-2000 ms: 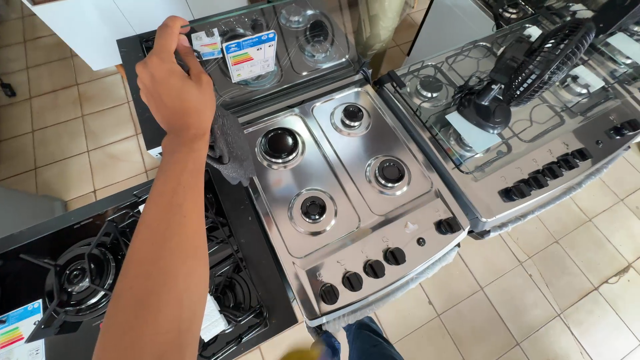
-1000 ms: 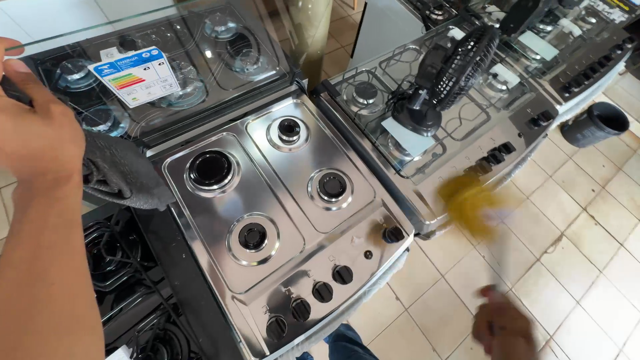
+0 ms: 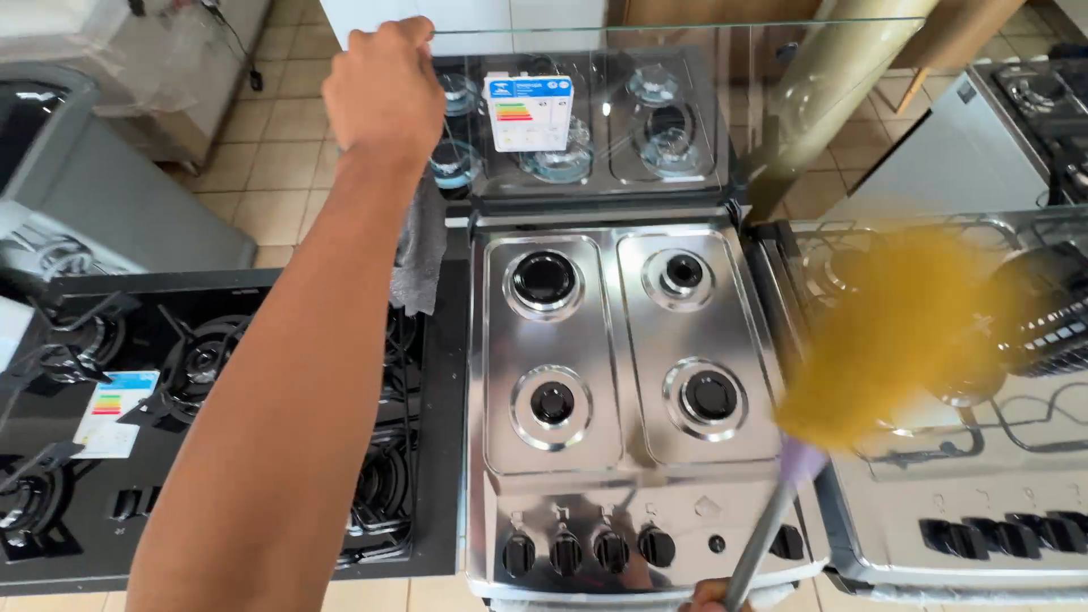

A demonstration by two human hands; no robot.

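Observation:
My left hand (image 3: 387,81) grips the top left corner of the raised glass lid (image 3: 671,38) of a stainless steel gas cooktop (image 3: 629,340); a dark grey cloth (image 3: 421,255) hangs below that hand. Low in the view, partly cut off by the frame edge, my right hand (image 3: 714,595) holds the grey handle of a yellow duster (image 3: 892,331). The duster's head is blurred and lies over the gap and the stove at the right. Four burners without grates and a row of black knobs show on the steel top. An energy label (image 3: 529,112) stands against the glass.
A black glass cooktop (image 3: 442,493) with grates and a label adjoins on the left. Another steel stove (image 3: 892,527) with a glass top and a small black fan (image 3: 1054,323) stands on the right. Behind are a pale column (image 3: 820,102) and tiled floor (image 3: 272,153).
The duster and my right hand have come in from the right to the front of the steel cooktop. My left hand stays at the lid's corner. The view has shifted.

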